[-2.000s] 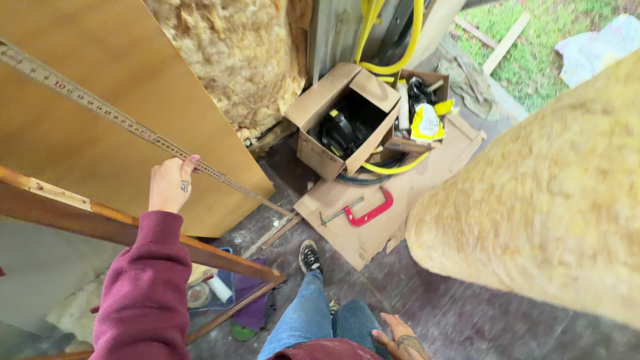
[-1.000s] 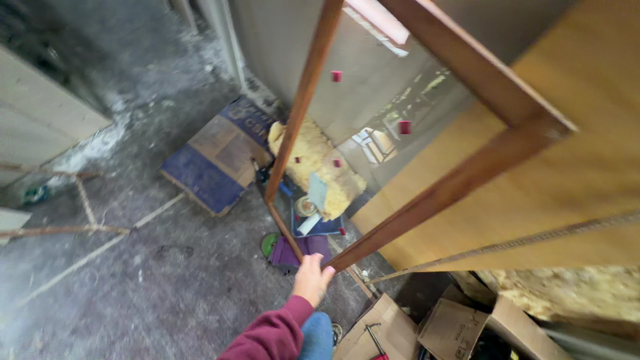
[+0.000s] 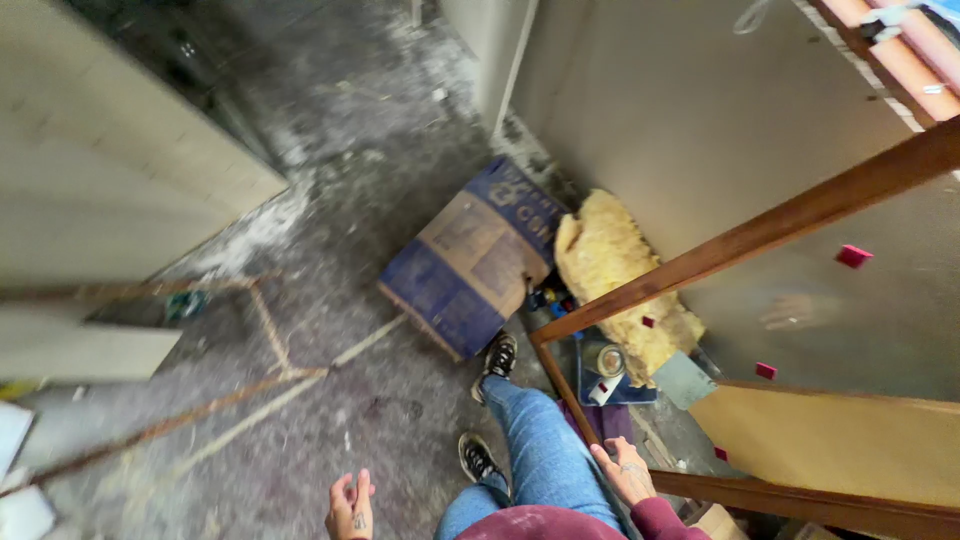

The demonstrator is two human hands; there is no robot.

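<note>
My right hand [image 3: 627, 474], below a maroon sleeve, is at the lower corner of a wooden-framed glass pane [image 3: 757, 225]; its fingers are spread beside the narrow bottom rail, and whether they touch it I cannot tell. Small red squares dot the glass. Held low over the concrete floor, my left hand [image 3: 351, 504] has nothing in it. Through and beside the frame appear a piece of yellow insulation batt [image 3: 600, 247], a blue tray [image 3: 626, 395] with a round container [image 3: 610, 361], and purple cloth [image 3: 616, 421].
A blue and brown cardboard box [image 3: 469, 259] lies on the floor ahead of my shoes. Rusty metal bars [image 3: 187, 409] cross the floor at left, near a pale panel [image 3: 112, 150]. A yellowish board [image 3: 840, 435] leans at right, with cardboard [image 3: 716, 521] below.
The view has swung from the tape measure and open boxes toward the floor. The hand on the frame's corner a second ago now has its fingers spread beside the rail.
</note>
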